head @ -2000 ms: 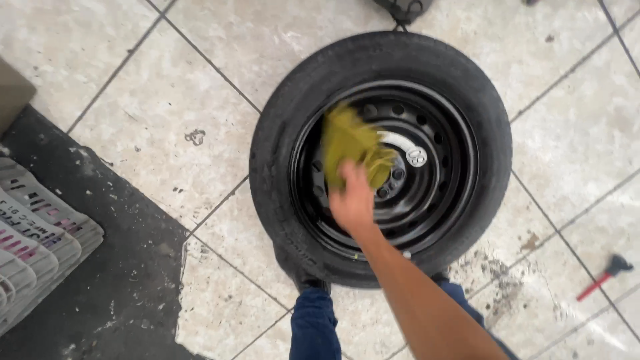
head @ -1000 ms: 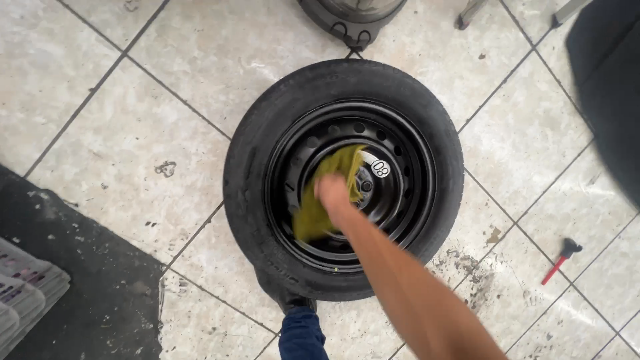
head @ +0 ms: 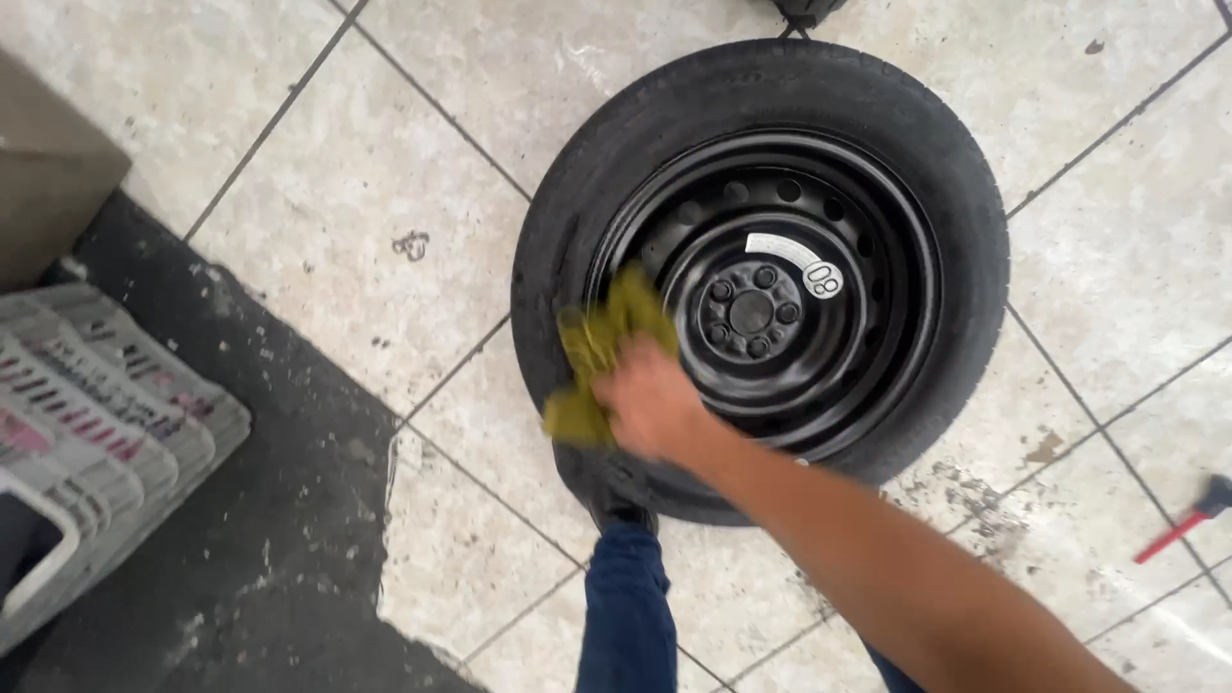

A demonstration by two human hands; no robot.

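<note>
A black spare tyre (head: pixel 962 221) on a black steel wheel rim (head: pixel 890 375) lies flat on the tiled floor, with a pale label on the rim's disc. My right hand (head: pixel 654 399) reaches in from the lower right and grips a yellow-green cloth (head: pixel 602 351), blurred by motion. The cloth covers the left edge of the rim and part of the tyre's left sidewall. Five holes ring the hub (head: pixel 751 311), which is uncovered. My left hand is outside the picture.
A grey plastic crate (head: pixel 192 423) stands on a dark floor patch (head: pixel 279 549) at left, below a brown box (head: pixel 58 164). A red-handled hammer (head: pixel 1174 534) lies at right. My jeans-clad leg (head: pixel 626 616) and dark shoe (head: pixel 616 505) meet the tyre's lower edge. A dark object (head: pixel 808 10) touches the top edge.
My right hand has moved the cloth from the middle of the wheel out to the rim's left edge and the sidewall. The view has shifted.
</note>
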